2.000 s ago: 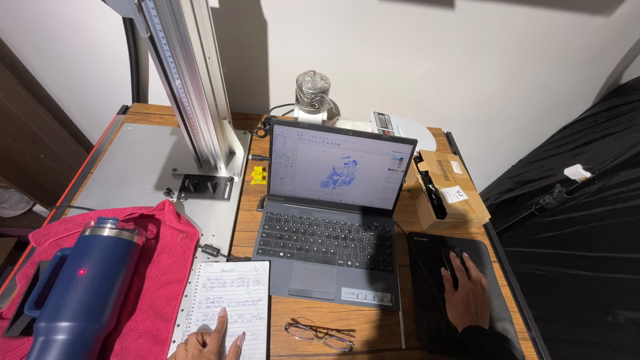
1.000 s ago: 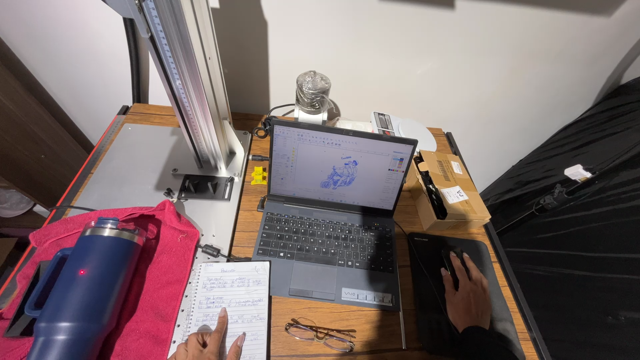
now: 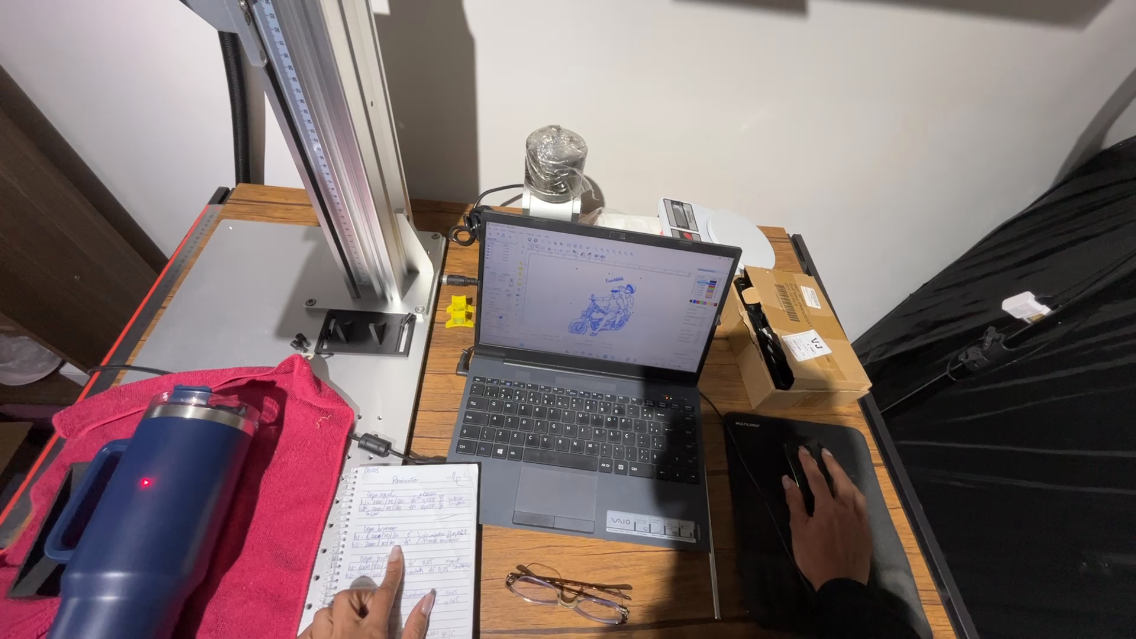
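My left hand (image 3: pixel 368 603) rests at the bottom of a spiral notebook (image 3: pixel 444 497) with handwritten lines, its index finger touching the page. On a black mouse pad (image 3: pixel 879 461), my right hand (image 3: pixel 830 524) lies over a dark computer mouse (image 3: pixel 803 461). Between the hands stands an opened laptop (image 3: pixel 555 493), its screen showing a blue line drawing of figures on a motorcycle. A blue insulated tumbler with a handle (image 3: pixel 146 532) leans on a pink towel (image 3: pixel 302 426), a red light dot on its side.
Eyeglasses (image 3: pixel 568 596) lie before the laptop. Left of it rise a metal column with a ruler (image 3: pixel 333 133) and a metal base plate (image 3: pixel 222 293). A yellow plastic piece (image 3: pixel 460 312), a plastic-wrapped cylindrical device (image 3: pixel 556 164), a digital scale (image 3: pixel 697 222) and an opened cardboard box (image 3: pixel 799 337) stand around the laptop.
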